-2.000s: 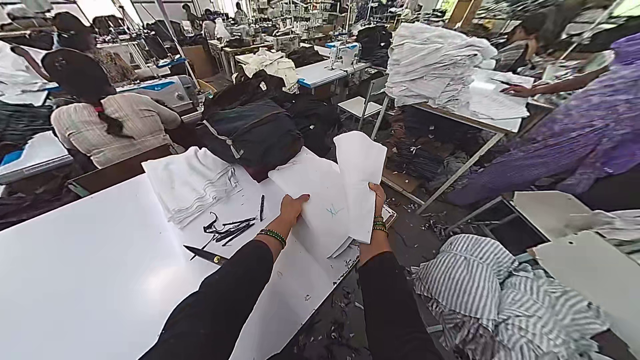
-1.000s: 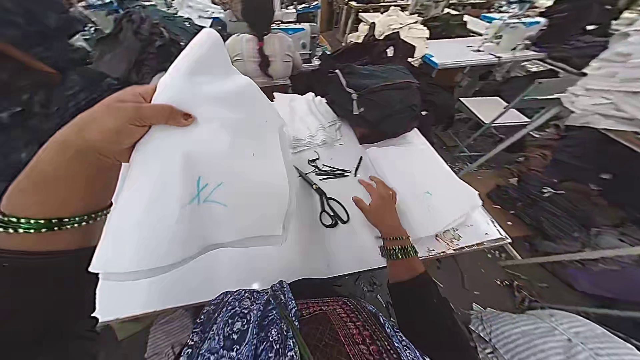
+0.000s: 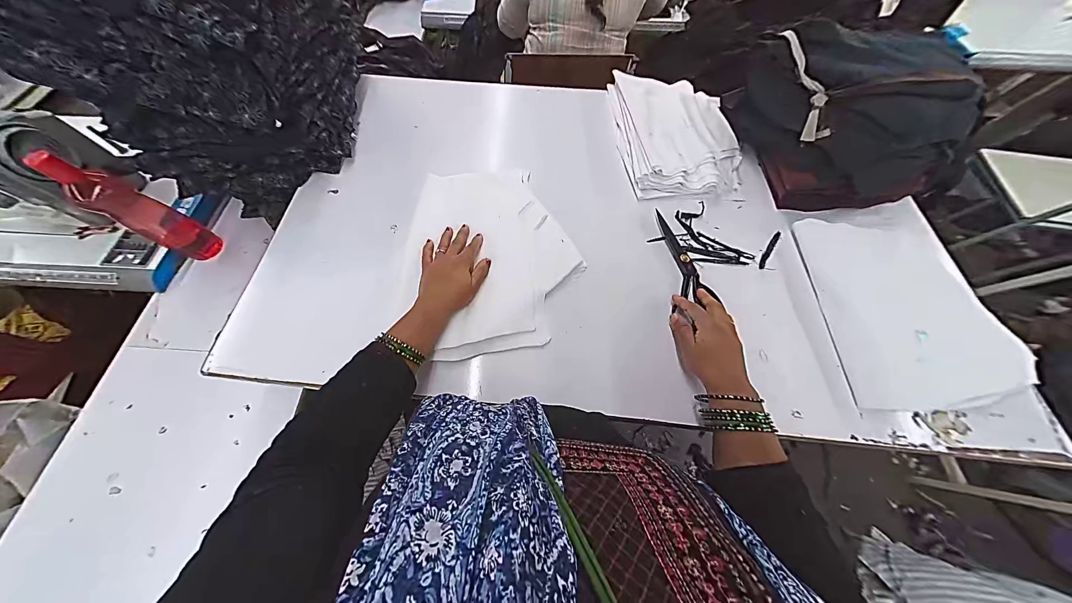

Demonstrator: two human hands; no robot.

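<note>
My left hand (image 3: pixel 452 270) lies flat, fingers apart, on white cut pieces (image 3: pixel 502 310) spread on the white table (image 3: pixel 335 293). My right hand (image 3: pixel 710 335) has its fingers at the handles of black scissors (image 3: pixel 685 266), which lie on the table with blades pointing away. Black scraps (image 3: pixel 712 247) lie beside the blades. Beyond them is a folded stack of white fabric (image 3: pixel 674 138). At the right, a large white sheet (image 3: pixel 913 318) with a faint blue mark lies near the table's edge.
A dark bundle (image 3: pixel 863 109) tied with a pale strip sits at the back right. Dark patterned fabric (image 3: pixel 226 92) is heaped at the back left, near a red bottle (image 3: pixel 134 205) lying by a sewing machine. A person (image 3: pixel 569 25) sits beyond the table.
The white pieces that my left hand held up are now down on the table, with that hand on top. My right hand has come to the scissors' handles. The view has turned.
</note>
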